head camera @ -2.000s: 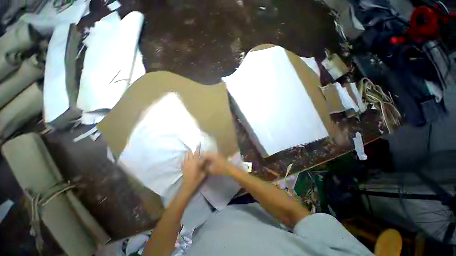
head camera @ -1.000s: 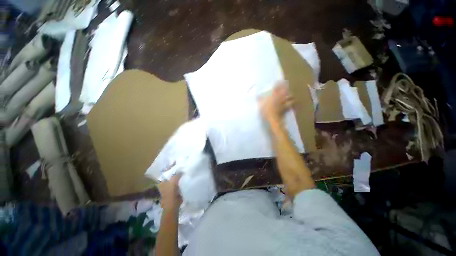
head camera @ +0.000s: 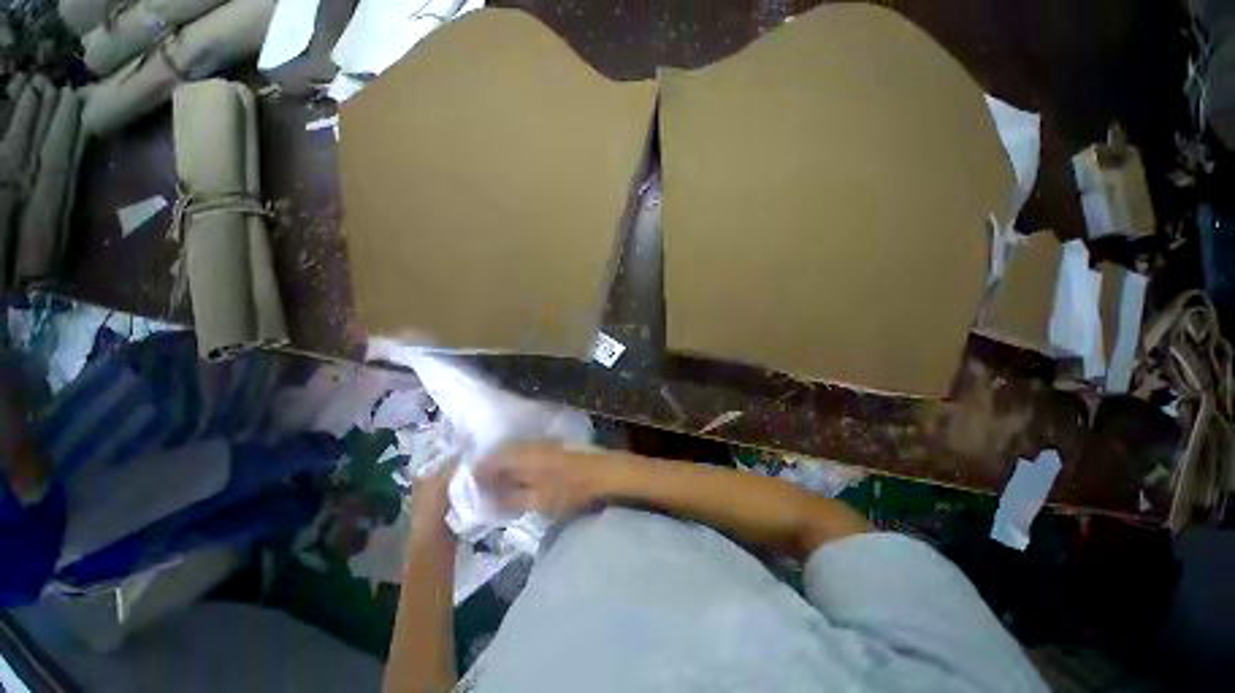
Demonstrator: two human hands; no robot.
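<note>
Two flat tan sleeve panel stacks with curved tops lie side by side on the dark table, a left stack (head camera: 494,190) and a right stack (head camera: 826,203). A small white printed ticket (head camera: 607,351) lies at the lower right corner of the left stack. My right hand (head camera: 549,478) is closed on a crumpled white paper (head camera: 474,413), below the table's front edge. My left hand (head camera: 440,483) is beside it at the same paper, partly hidden; its fingers are hard to make out.
A tied tan roll (head camera: 224,224) lies left of the panels, with more rolls (head camera: 183,48) behind. At right are small cut pieces (head camera: 1025,287), a small cardboard box (head camera: 1113,190) and tie strips (head camera: 1203,406). Paper scraps (head camera: 366,521) lie below the table edge. A person in blue (head camera: 176,460) is at left.
The white paper has come off both panel stacks, baring their tan tops. My right hand has moved from the right stack down and left to join my left hand at the crumpled paper.
</note>
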